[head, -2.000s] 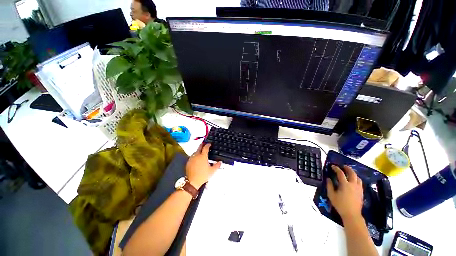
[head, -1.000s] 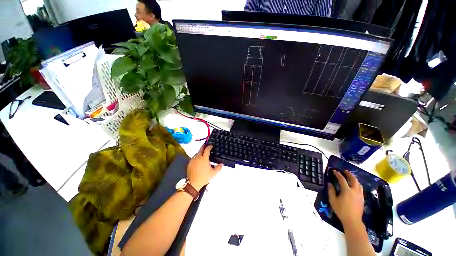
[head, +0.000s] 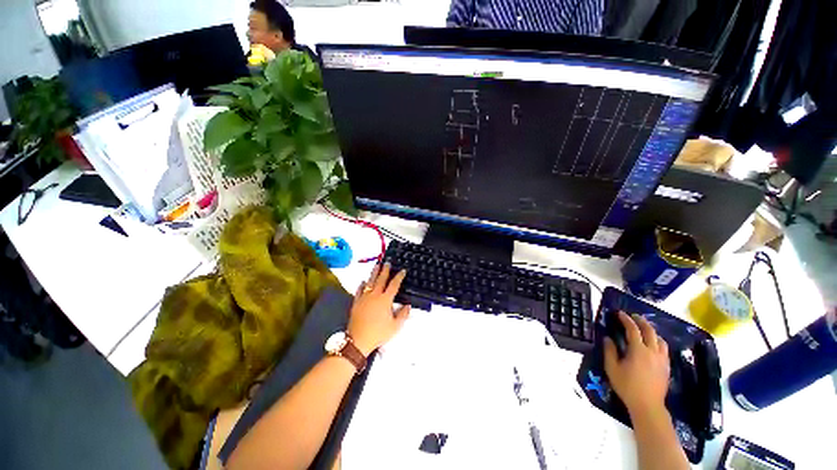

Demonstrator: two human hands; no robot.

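A monitor (head: 523, 151) shows thin pale line drawings on black, with an icon strip at its right edge. My left hand (head: 376, 312) rests with spread fingers on the left end of the black keyboard (head: 486, 283), holding nothing. My right hand (head: 638, 358) is closed over the dark mouse (head: 615, 336) on a black mouse pad (head: 679, 372); the hand hides part of the mouse. White paper sheets (head: 450, 367) lie between my forearms, with a pen (head: 536, 444) and a small dark piece (head: 433, 443) on them.
Olive-yellow fabric (head: 234, 321) and a dark folder (head: 298, 367) lie at left. A plant (head: 280, 133) and white basket (head: 216, 216) stand behind. At right are a blue tin (head: 663, 264), yellow roll (head: 720, 308), blue bottle (head: 789, 363) and calculator (head: 753, 456). Two people are beyond the monitors.
My left hand's fingers have shifted up and right onto the keys and spread. My right hand stays on the mouse. Lines in the left drawing on the screen have changed, with small red marks now showing.
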